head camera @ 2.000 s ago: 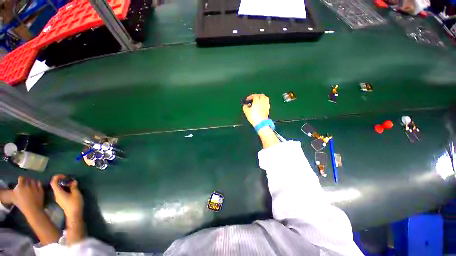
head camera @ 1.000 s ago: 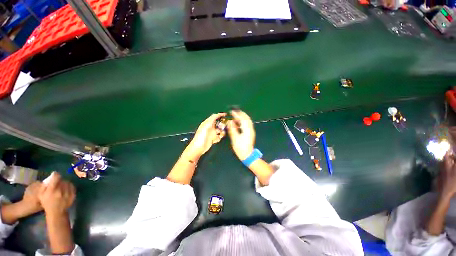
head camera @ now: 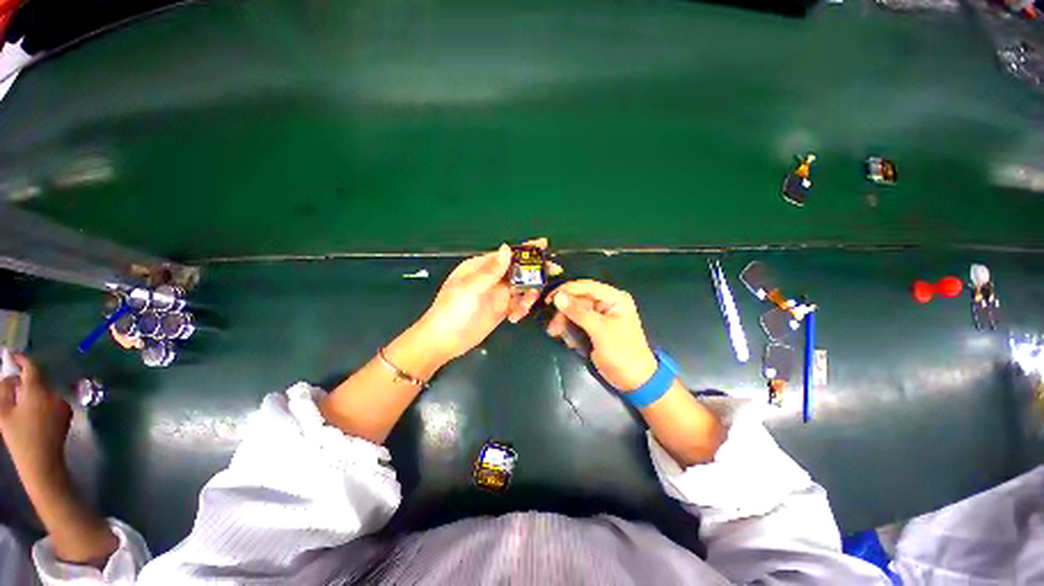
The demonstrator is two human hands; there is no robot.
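My left hand [head camera: 460, 307] holds an open watch case [head camera: 528, 268] with yellow, black and white internals, face up between thumb and fingers. My right hand [head camera: 604, 330], with a blue wristband, is just right of it. Its fingers pinch a dark thin piece, most likely a screen, partly hidden by the fingers. A second watch case [head camera: 495, 466] lies on the green bench near my body. Tweezers [head camera: 728, 311], several screens with flex cables [head camera: 778, 359] and a blue stick [head camera: 809, 364] lie to the right of my hands.
A screen [head camera: 798, 183] and a case [head camera: 879, 171] lie at the far right. Red pieces [head camera: 936, 288] are beside a white-ended part [head camera: 983, 295]. Silvery round pieces [head camera: 155, 324] cluster at left. A neighbour's hand [head camera: 34, 418] is at far left; a white sleeve [head camera: 985, 538] is lower right.
My right hand came back from the far side, and my left hand came in holding a case. The hands have since parted slightly, showing its inside. The view has tilted down; the black tray is mostly out of view.
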